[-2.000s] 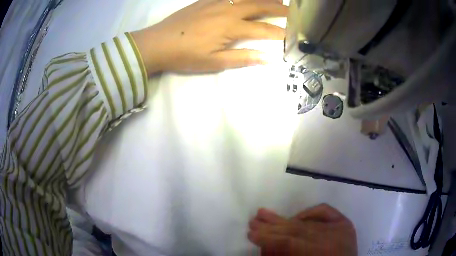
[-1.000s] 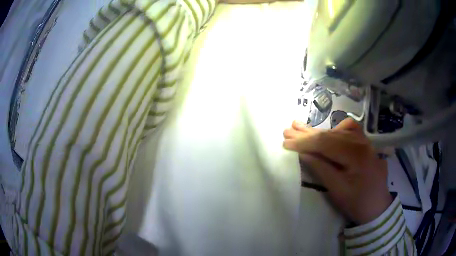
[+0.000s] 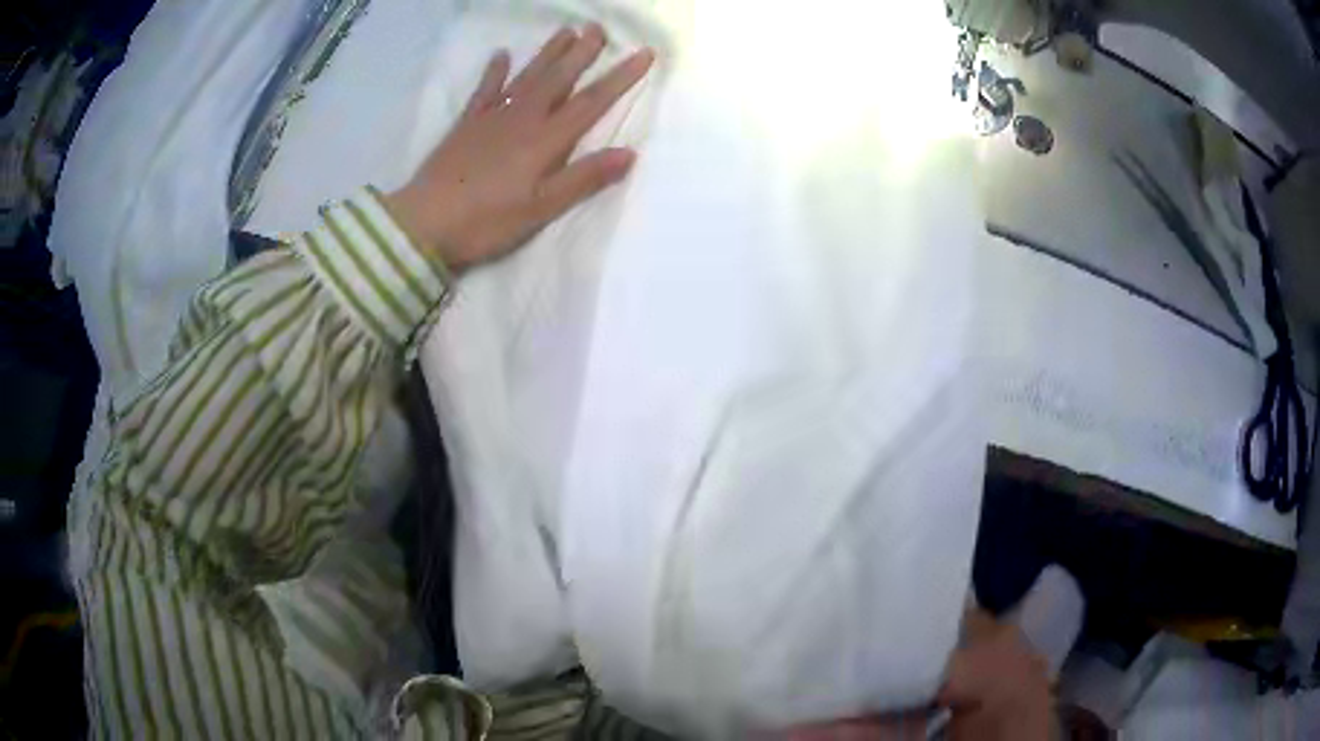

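Note:
A large white fabric panel point(image 3: 782, 434) lies from the sewing machine's lit needle area down over the table's front edge. My left hand point(image 3: 521, 167) lies palm down on the cloth at the upper left, fingers spread. My right hand point(image 3: 999, 680) is at the bottom, at the cloth's lower right edge; its fingers fold around that edge and are partly hidden and cut off. The presser foot and needle are not clearly visible in the glare. The needle plate point(image 3: 995, 102) shows right of the cloth.
A round metal piece point(image 3: 1034, 135) sits beside the needle plate. Long thin tweezers point(image 3: 1158, 203) lie on the machine bed point(image 3: 1100, 174). Black scissors point(image 3: 1275, 434) are at the far right. Printed scale marks show on the table front point(image 3: 1115, 420). White pieces point(image 3: 1187, 695) lie below the table edge.
The view has shifted, showing more of the lap. My left hand is back in view, flat on the cloth. My right hand has moved from beside the needle plate down to the cloth's lower edge.

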